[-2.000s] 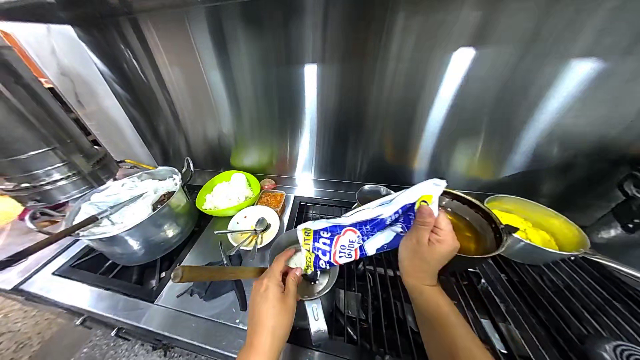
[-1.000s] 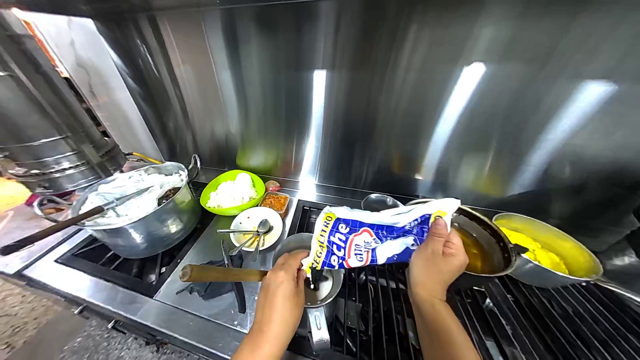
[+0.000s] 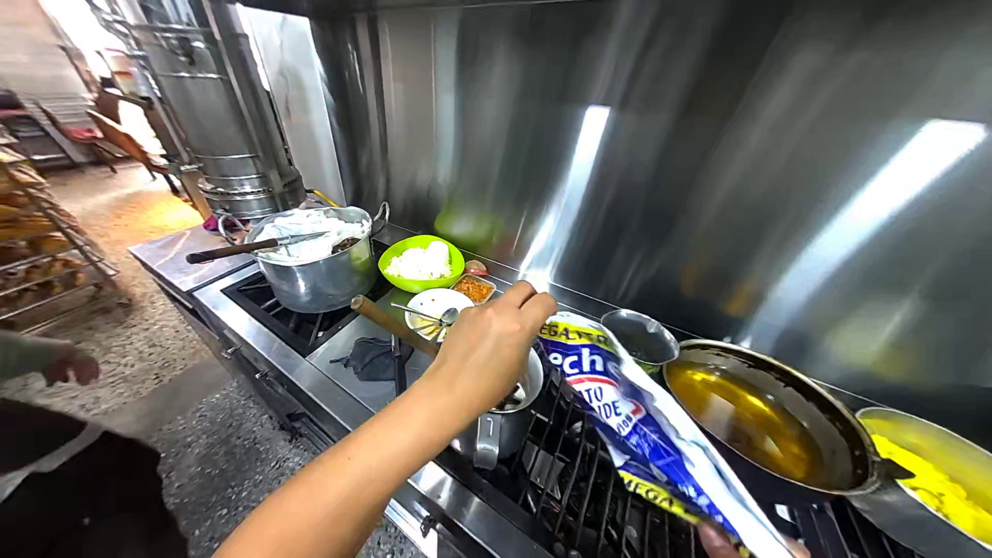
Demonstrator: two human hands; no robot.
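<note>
My left hand point(image 3: 496, 341) grips the upper end of a blue and white plastic milk bag point(image 3: 620, 411) beside a small metal pot point(image 3: 508, 434), partly hidden by that hand. At the bottom edge, the fingers of my right hand point(image 3: 721, 540) hold the bag's lower end; the rest of that hand is out of view. The bag hangs slanted over the stove grate. A wooden handle point(image 3: 391, 325) sticks out behind my left wrist. Close by are a white plate with spoons point(image 3: 422, 303) and a dark cloth point(image 3: 370, 359).
A large aluminium pot point(image 3: 318, 283) with white contents, a green bowl point(image 3: 422, 280) and a small container of chopped orange food point(image 3: 474, 289) stand left. A pan of oil point(image 3: 744, 418), a metal bowl point(image 3: 640, 335) and a pan of yellow food point(image 3: 930, 480) stand right. A person's hand point(image 3: 71, 364) shows far left.
The milk bag has gone from lying nearly level between my hands to slanting steeply, its right-hand end lowered. My right hand has moved down. The view has swung left, and another person has appeared.
</note>
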